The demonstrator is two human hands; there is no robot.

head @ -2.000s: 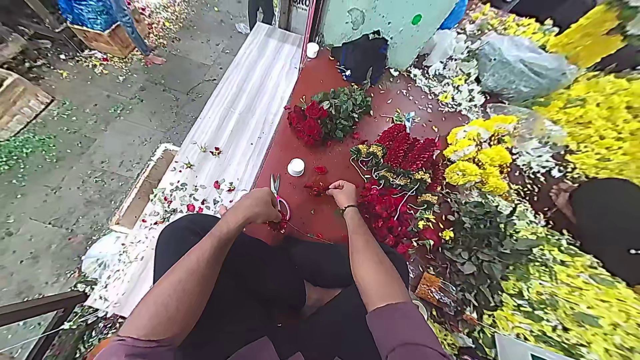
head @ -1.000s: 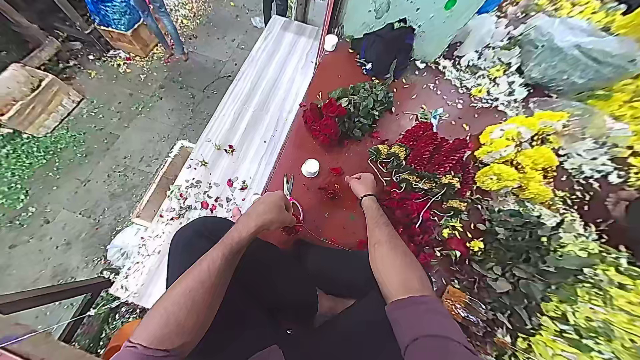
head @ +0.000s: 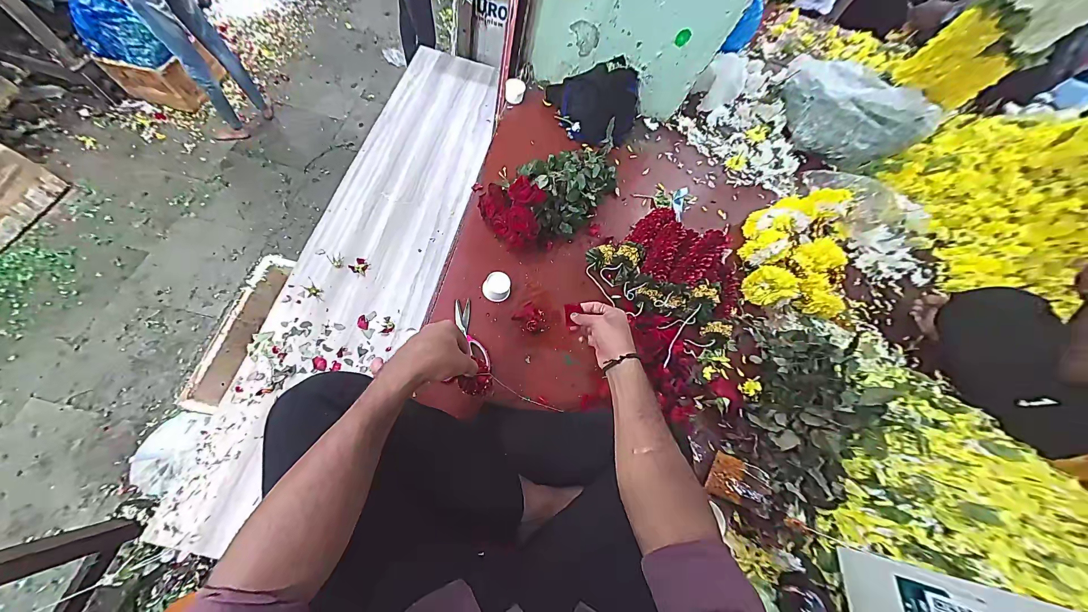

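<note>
My left hand [head: 435, 353] is closed beside the pink-handled scissors [head: 474, 342] and a small dark red clump [head: 476, 383]; its fingertips are hidden, so what it holds is unclear. My right hand [head: 605, 330] pinches a red petal piece [head: 574, 315] above the red surface [head: 544, 374]. Between the hands lie loose red petals [head: 531, 318], with a white spool [head: 496, 286] behind them. A thin thread [head: 523, 393] runs rightward from near the dark clump. Right of my right hand are red garlands [head: 676, 251] with yellow flowers and white strings.
A bunch of red roses [head: 512, 212] with green leaves lies farther back, near a second white spool [head: 515, 91] and a dark bag [head: 599, 100]. Yellow flowers [head: 1003, 195] are heaped at right, near a seated person's dark-clad leg [head: 1003, 365]. Another person's legs [head: 200, 64] stand upper left.
My right hand has moved slightly between frames and now shows a red piece at its fingertips. My left hand stays by the scissors. The view has shifted somewhat.
</note>
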